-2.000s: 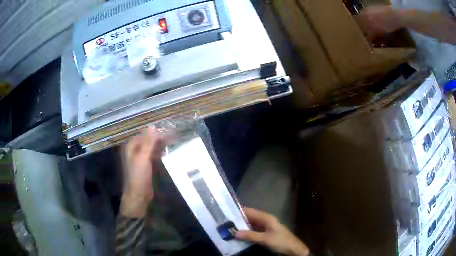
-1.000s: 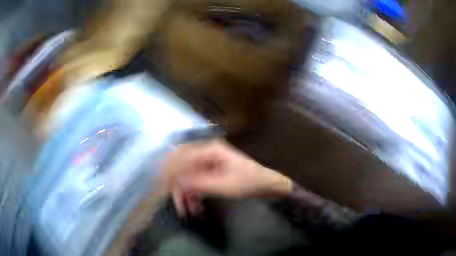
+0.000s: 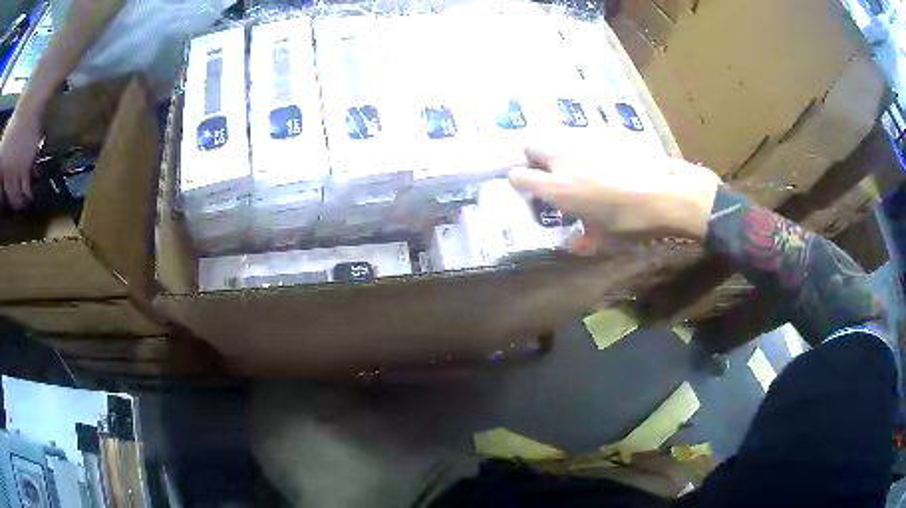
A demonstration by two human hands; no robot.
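A large brown master carton [image 3: 368,327] holds a back row of long white smartwatch boxes [image 3: 283,149], side by side with dark watch faces towards me. Another smartwatch box [image 3: 238,270] lies crosswise at the carton's front left. My right hand [image 3: 621,198] reaches in from the right, its fingers closed on a white smartwatch box [image 3: 509,220] at the front right, inside the carton rim. The hand covers part of this box, and its far end is hidden. My left hand is not in view.
A smaller open carton [image 3: 60,263] stands at left, with another person's hand [image 3: 20,164] over dark items. Carton flaps [image 3: 765,69] stick out at right. The heat sealer [image 3: 60,471] shows at bottom left. Yellowish scraps [image 3: 656,422] lie on the grey floor.
The view has swung right from the sealer to the large carton. My right hand has moved from in front of the sealer into the carton. My left hand has left the view.
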